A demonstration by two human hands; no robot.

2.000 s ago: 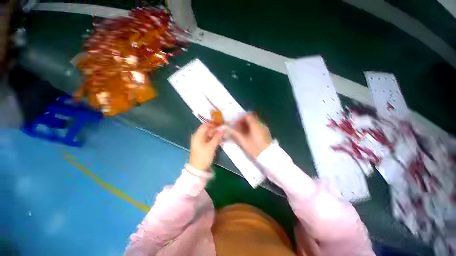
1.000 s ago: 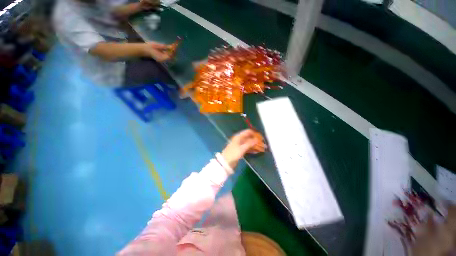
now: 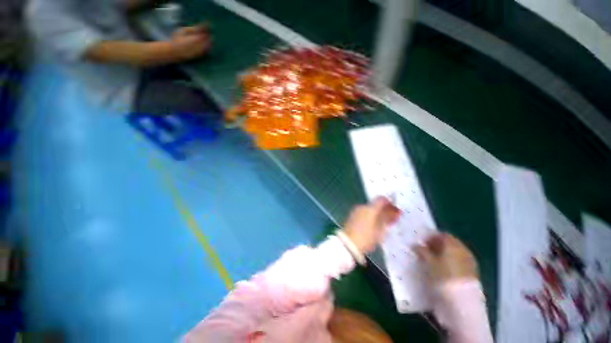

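A long white pad sheet with rows of dark dots lies on the dark green bench in front of me. My left hand is over its left edge, fingers bent. My right hand is over the sheet's lower right part. Both hands are blurred, and I cannot tell whether either holds anything. An orange pile of amber wired parts with red leads lies at the upper middle, beyond my left hand.
More white sheets lie at the right, with a heap of padded parts with red leads on them. A post stands at the bench's pale edging. Another person sits at upper left on a blue stool.
My left hand has moved right from beside the pile to the sheet; the amber part seen in it no longer shows. My right hand has come from the heap at the right to the sheet.
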